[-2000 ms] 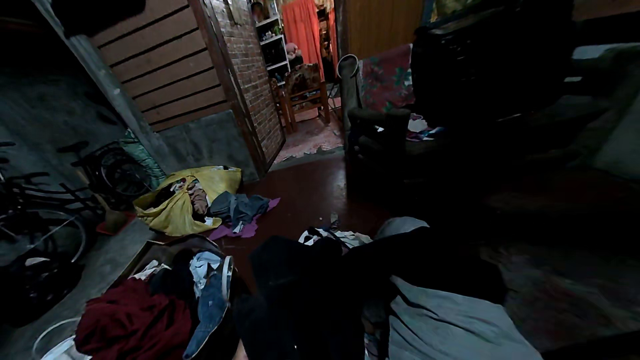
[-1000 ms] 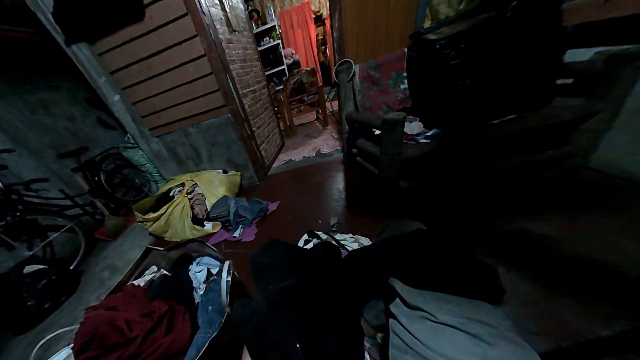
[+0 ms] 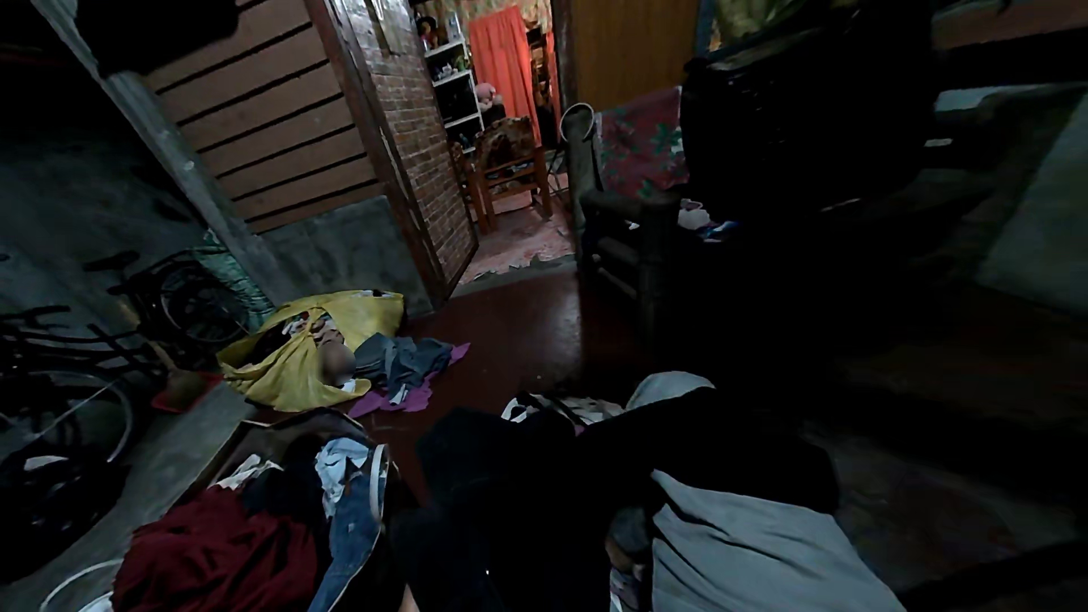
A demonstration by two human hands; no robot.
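Observation:
A small patch of skin, perhaps part of my left hand (image 3: 410, 600), shows at the bottom edge beside black cloth (image 3: 501, 510); its fingers cannot be made out. My right hand is not visible. The black cloth spreads over the lower middle, with a grey cloth (image 3: 748, 544) to its right and a black-and-white cloth (image 3: 586, 410) behind it. At lower left, an open container (image 3: 263, 429) holds a dark red garment (image 3: 221, 552), a blue denim piece (image 3: 353, 531) and a light blue cloth (image 3: 340, 463).
A yellow sack (image 3: 365, 314) of clothes lies on the floor beside grey-blue cloth (image 3: 404, 361) and purple cloth (image 3: 408, 399). Bicycles (image 3: 76, 399) stand at left. A dark wooden or bamboo seat (image 3: 625, 255) is right of the doorway, where a wooden chair (image 3: 514, 166) stands.

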